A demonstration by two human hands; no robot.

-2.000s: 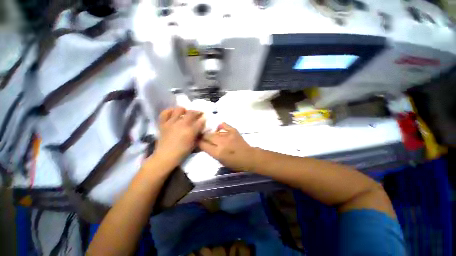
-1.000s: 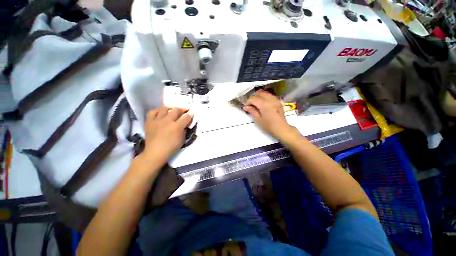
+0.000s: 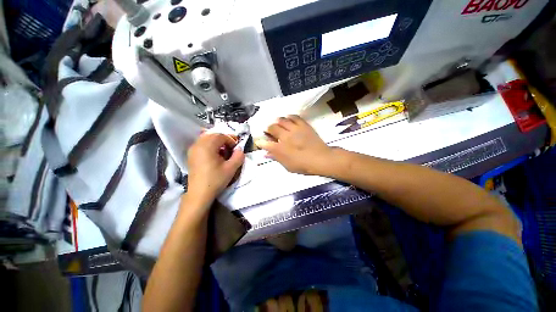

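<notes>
The striped garment piece (image 3: 116,140), white with dark brown stripes, is heaped left of the needle. My left hand (image 3: 213,163) pinches its edge just in front of the presser foot (image 3: 228,113). A small dark piece with a pale edge (image 3: 247,143) shows between my hands. My right hand (image 3: 294,145) lies flat and low on the table, its fingertips at this small piece; whether they grip it is hidden. A plain dark garment section (image 3: 228,231) hangs over the table edge below my left wrist.
The white sewing machine (image 3: 238,36) spans the back. Yellow-handled snips (image 3: 375,116) lie right of my right hand, with small dark pieces (image 3: 346,99) behind them and a greyish clear box (image 3: 451,97) beyond. A red item (image 3: 522,106) is at the right end. A ruler (image 3: 366,192) runs along the front edge.
My right hand has come back from under the machine arm to beside my left hand, uncovering the snips and dark pieces. My left hand now pinches rather than lies flat. The view has moved closer.
</notes>
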